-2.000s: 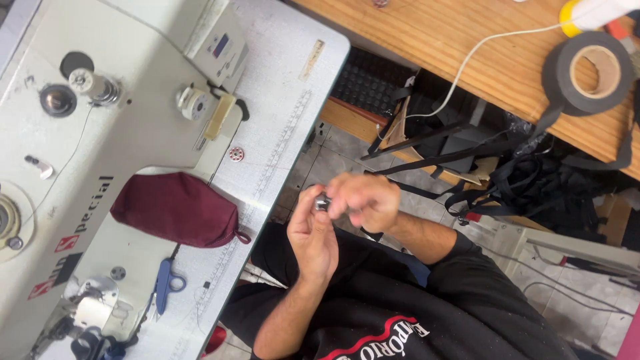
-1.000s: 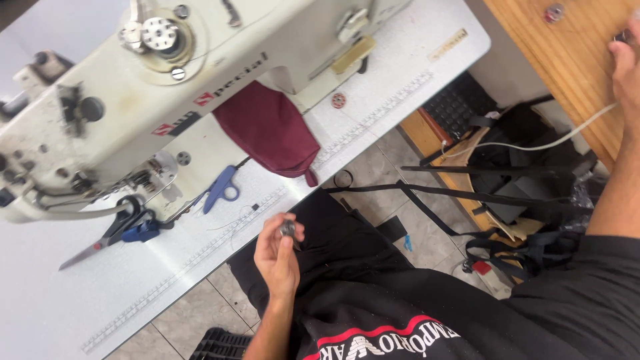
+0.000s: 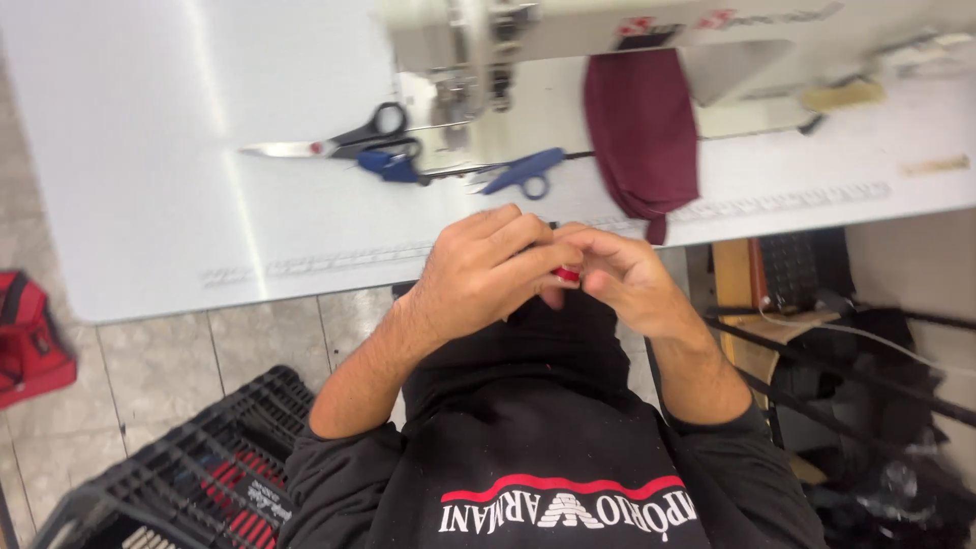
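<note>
Both bare hands meet over my lap, just off the front edge of the sewing table. A small red item [image 3: 566,273], apparently a bobbin of red thread, sits between the fingertips of my left hand [image 3: 488,271]. My right hand [image 3: 629,278] touches it from the other side with curled fingers; whether it grips anything is hidden. Beyond the hands, a maroon fabric pouch [image 3: 644,137] lies under the arm of the sewing machine [image 3: 579,27]. Blue thread snips [image 3: 526,171] lie left of the pouch, and black-handled scissors [image 3: 374,133] lie further left.
The white tabletop [image 3: 137,152] bears a printed ruler along its front edge. A black plastic crate [image 3: 191,457] stands at the lower left, with a red bag [image 3: 30,335] on the tiled floor beyond it. Black straps and dark material [image 3: 846,396] hang at the right.
My right hand has come from the wooden table back to my left hand, where the red item now shows. The metal piece seen earlier in my left hand is no longer visible. The view has swung left.
</note>
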